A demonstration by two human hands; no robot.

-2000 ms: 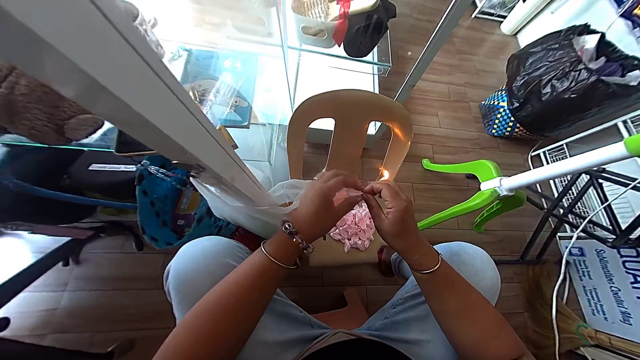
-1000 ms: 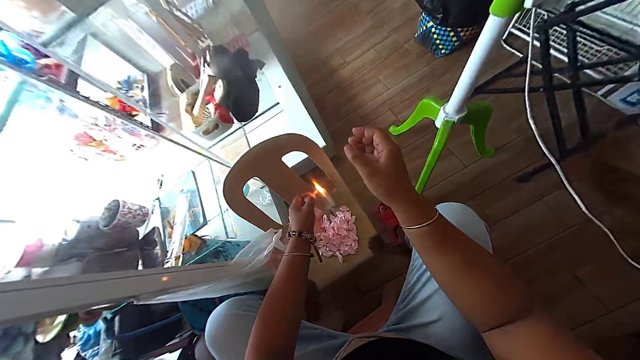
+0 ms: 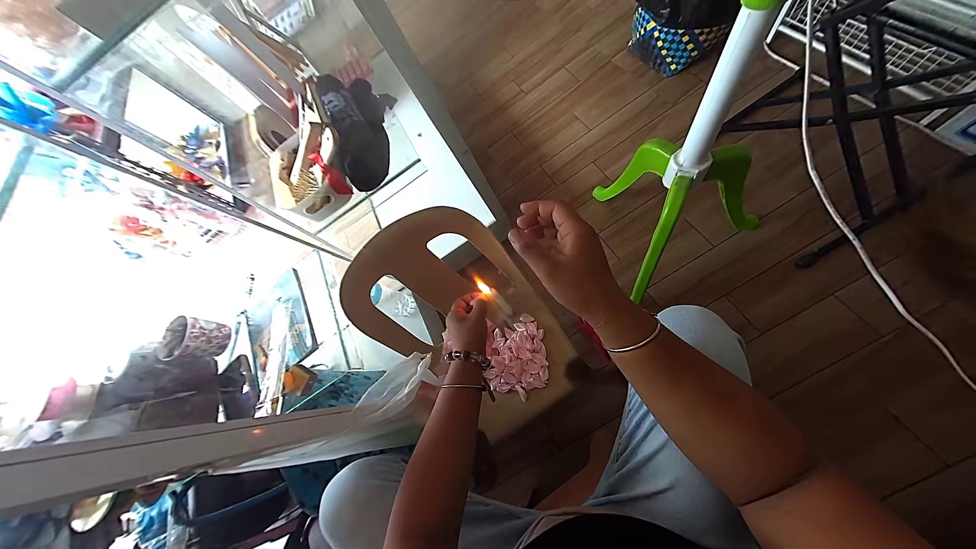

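Note:
A lit white candle (image 3: pixel 499 302) stands over the seat of a beige plastic chair (image 3: pixel 560 366), its flame at the upper left. My left hand (image 3: pixel 467 316) is at the flame, fingertips pinched together; a small pink piece seems to be between them, too small to make out well. Beside the candle, a pile of folded pink ribbon petals (image 3: pixel 518 358) lies on the seat. My right hand (image 3: pixel 560 248) is raised to the right of the candle, fingers loosely curled and apart from the thumb, with nothing visible in it.
A glass display case (image 3: pixel 450 137) stands at the left, with a white basket (image 3: pixel 316 200) inside. A clear plastic bag (image 3: pixel 396 389) hangs by the chair. To the right are a stand with green feet (image 3: pixel 659 229), a white cable (image 3: pixel 839 221), a black metal frame (image 3: pixel 842 122) and a woven bag (image 3: pixel 671 46).
Two seconds ago my hands were together above the petals; my right hand has since moved away to the right, while my left stays by the flame. The view has turned strongly.

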